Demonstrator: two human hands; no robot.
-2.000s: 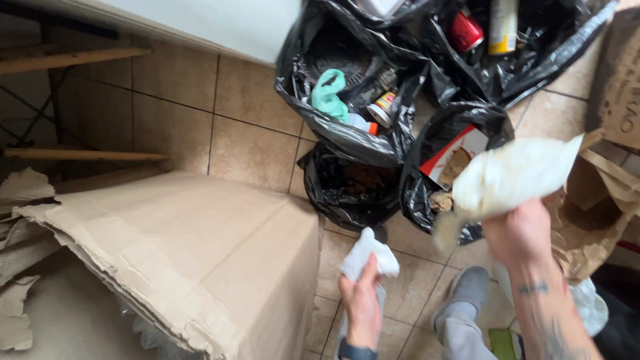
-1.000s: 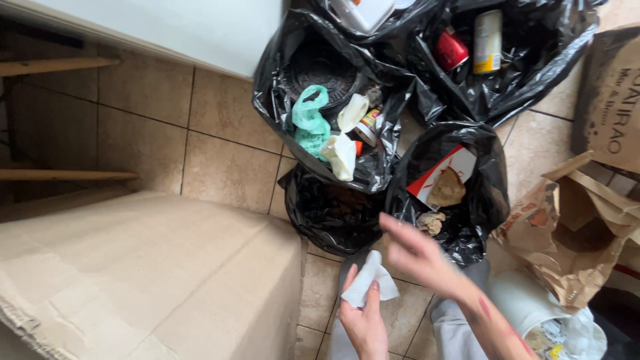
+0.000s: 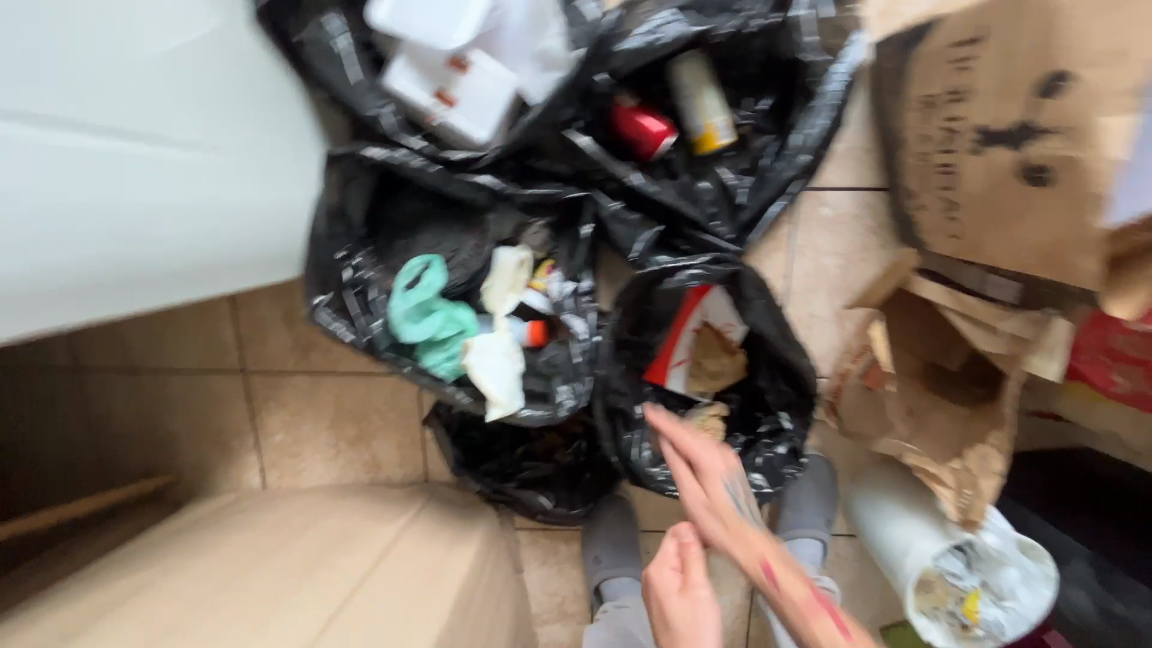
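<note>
My left hand (image 3: 681, 585) is curled, thumb up, beside my right wrist at the lower middle; whether it holds anything is hidden. Empty and blurred, my right hand (image 3: 706, 472) reaches over the near rim of a small black bin bag (image 3: 781, 378) with fingers stretched out. That bag contains a red and white carton (image 3: 679, 346) and crumpled brown paper (image 3: 717, 360). Left of it, a larger black bag (image 3: 360, 297) has a green plastic bag (image 3: 432, 319) and a crumpled off-white wrapper (image 3: 495, 373) inside. A lower black bag (image 3: 531, 468) sits partly beneath it.
Farther bags hold white containers (image 3: 450, 94), a red can (image 3: 643, 128) and a yellow-white can (image 3: 702, 103). A large cardboard box (image 3: 297, 567) stands at lower left. Paper bags (image 3: 936, 387) and a white bin (image 3: 918, 549) are on the right, my shoes (image 3: 610, 540) below.
My right hand held an off-white wrapper two seconds ago; it now lies in the bag with the green plastic. The white tissue seen in my left hand earlier no longer shows.
</note>
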